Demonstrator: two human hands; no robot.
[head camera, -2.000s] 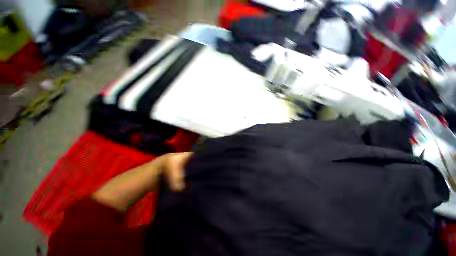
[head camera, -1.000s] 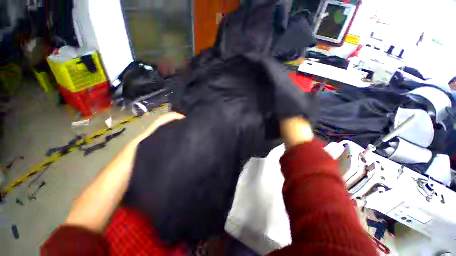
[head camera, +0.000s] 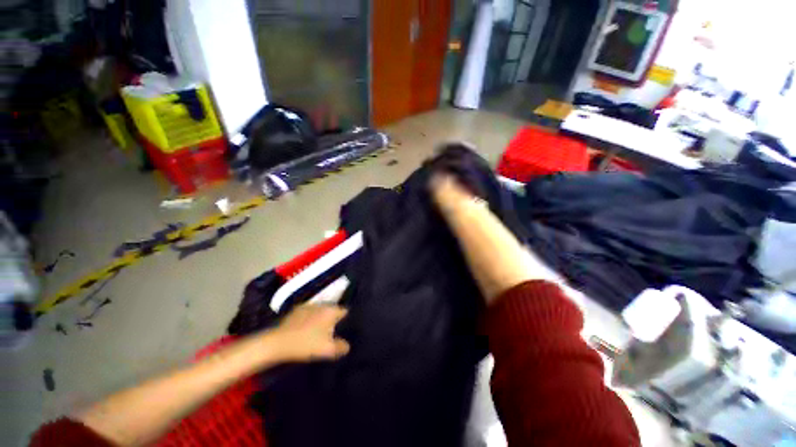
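Observation:
A large black garment hangs in folds over the left end of the white table, in the middle of the view. My left hand is at its left edge, with the fingertips partly hidden at the cloth. My right hand is blurred and grips the far upper part of the garment, which is bunched there. The white sewing machine stands at the lower right, apart from both hands.
A red crate is below my left forearm. More black cloth lies beyond the table at right, near a red crate. Stacked yellow and red crates and a wrapped roll stand on the floor at the far left.
The garment, lifted high a second ago, is now lower and spread over the table end. My right hand has moved left and away from me; my left hand has moved nearer and slightly right.

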